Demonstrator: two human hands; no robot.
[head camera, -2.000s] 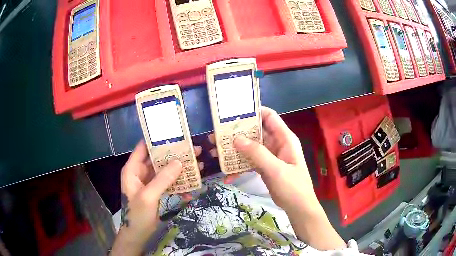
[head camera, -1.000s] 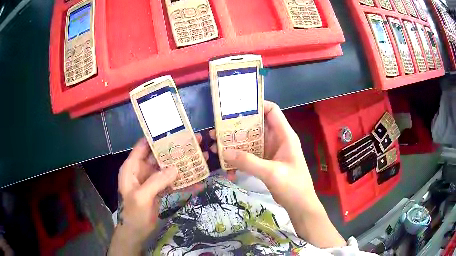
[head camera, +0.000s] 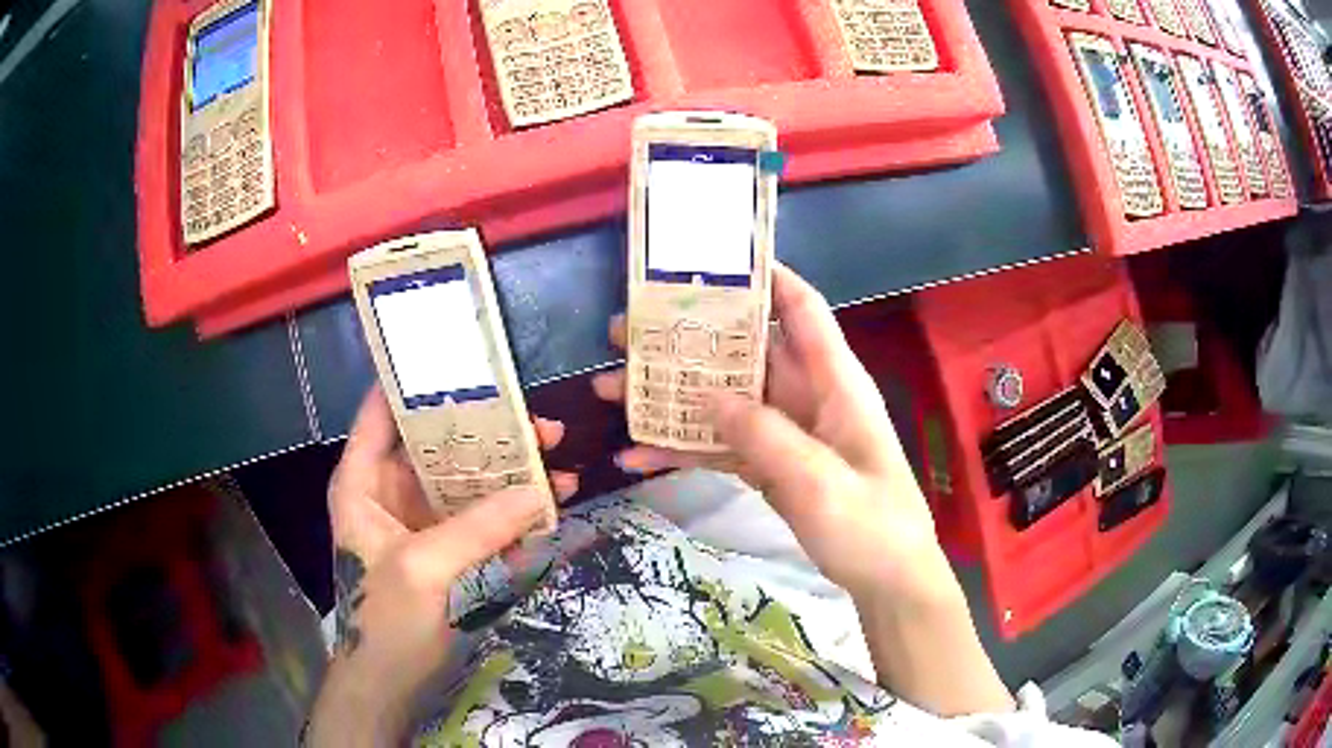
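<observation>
My left hand (head camera: 416, 533) holds a gold keypad phone (head camera: 438, 344), its thumb over the lower keys. My right hand (head camera: 818, 439) holds a second gold keypad phone (head camera: 701, 241), slightly higher, its thumb at the lower right keys. Both screens are lit white with dark blue bands at top and bottom. A small green-blue tab sticks out at the upper right of the right-hand phone. The fingers behind both phones are mostly hidden.
A red foam tray (head camera: 387, 102) on the dark green bench (head camera: 88, 395) holds gold phones, one lit blue, and has empty pockets. Another phone tray (head camera: 1110, 234) stands at right. A lower red tray (head camera: 1037, 585) holds loose gold and black phones (head camera: 1052, 446) and a round silvery item (head camera: 1004, 386).
The right-hand phone has moved up, and its thumb has shifted right across the keys. The left-hand phone has moved left and turned more upright, with its thumb lower on the keypad.
</observation>
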